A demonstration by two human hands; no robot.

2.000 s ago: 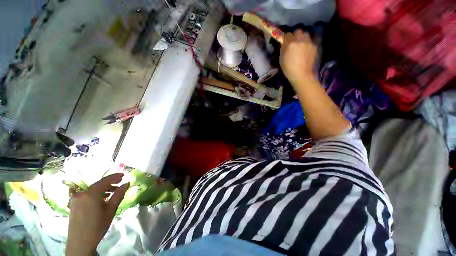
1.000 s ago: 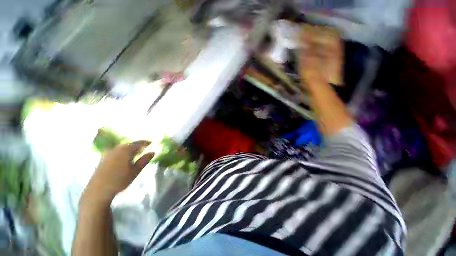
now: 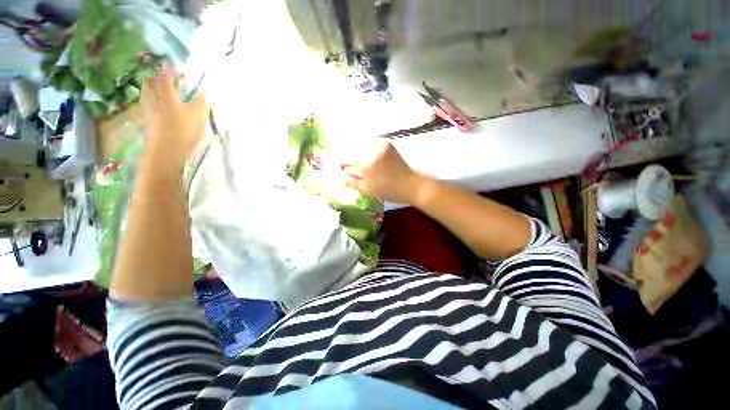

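The white lining fabric hangs in large folds from the machine table towards my lap, overexposed in the middle. Green floral fabric lies at the upper left, with more green showing near my right hand. My left hand reaches to the upper left onto the green floral fabric; whether its fingers grip it is unclear. My right hand is at the right edge of the cloth, fingertips on or near a small red-patterned green part. The needle area shows dark and partly glared out above the cloth.
Pink-red snips lie on the machine bed. A tray of metal parts is at the bed's right end. A white thread cone and an orange-brown envelope are at right. A second machine stands at left.
The view has swung left. My right hand has left the envelope by the thread cone and come to the cloth. My left hand has moved up and left to the floral fabric.
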